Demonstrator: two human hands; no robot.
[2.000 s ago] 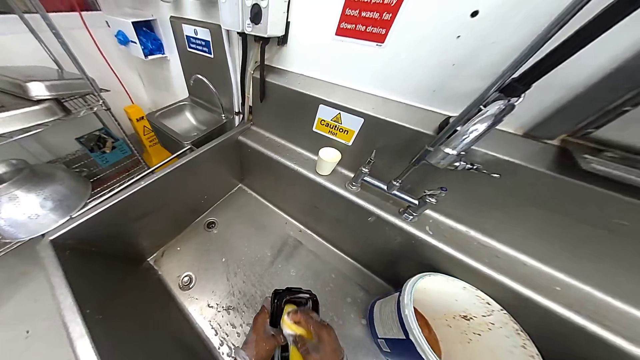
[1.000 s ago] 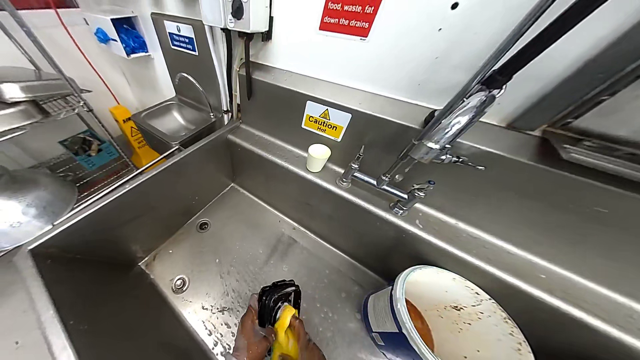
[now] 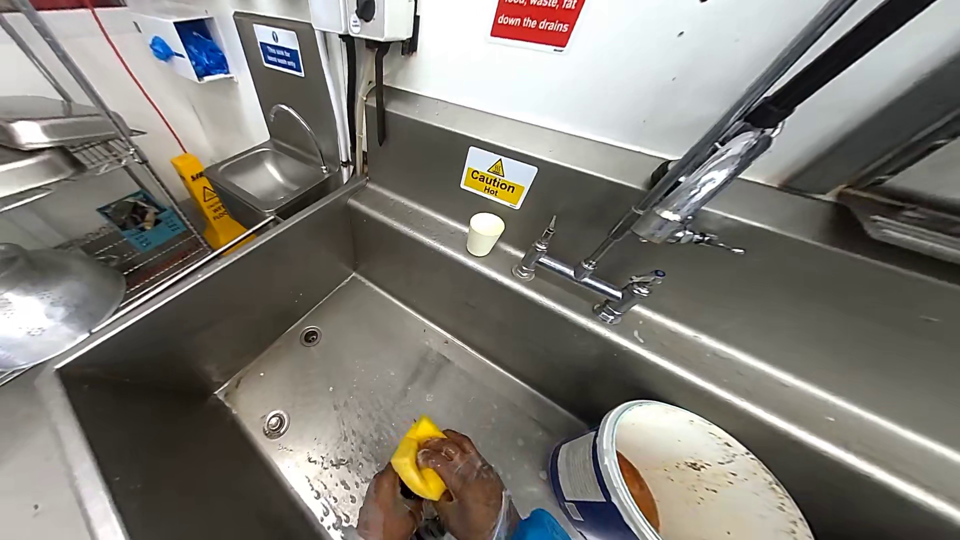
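Both hands are low in the head view, over the floor of a large stainless steel sink (image 3: pixel 375 352). My right hand (image 3: pixel 469 480) grips a yellow cloth or sponge (image 3: pixel 416 461) and presses it on a black object (image 3: pixel 429 525). Beside it, my left hand (image 3: pixel 390 506) holds that black object, most of which is hidden by the cloth and fingers. Thin clear plastic shows at the right wrist. To the right, a white and blue bucket (image 3: pixel 581 480) stands tilted, with an orange-brown patch inside and a speckled white surface.
A pale cup (image 3: pixel 485 233) stands on the sink's back ledge, left of the mixer tap (image 3: pixel 581 277) with its overhead spray arm. Two drains are in the sink floor. At the left are a metal lid (image 3: pixel 56 307), a wire rack, a yellow wet-floor sign (image 3: pixel 210 202) and a small hand basin (image 3: pixel 274 176).
The black object, plainly visible between my hands earlier, is now mostly covered by the yellow cloth and my fingers. Something blue now shows beside my right wrist.
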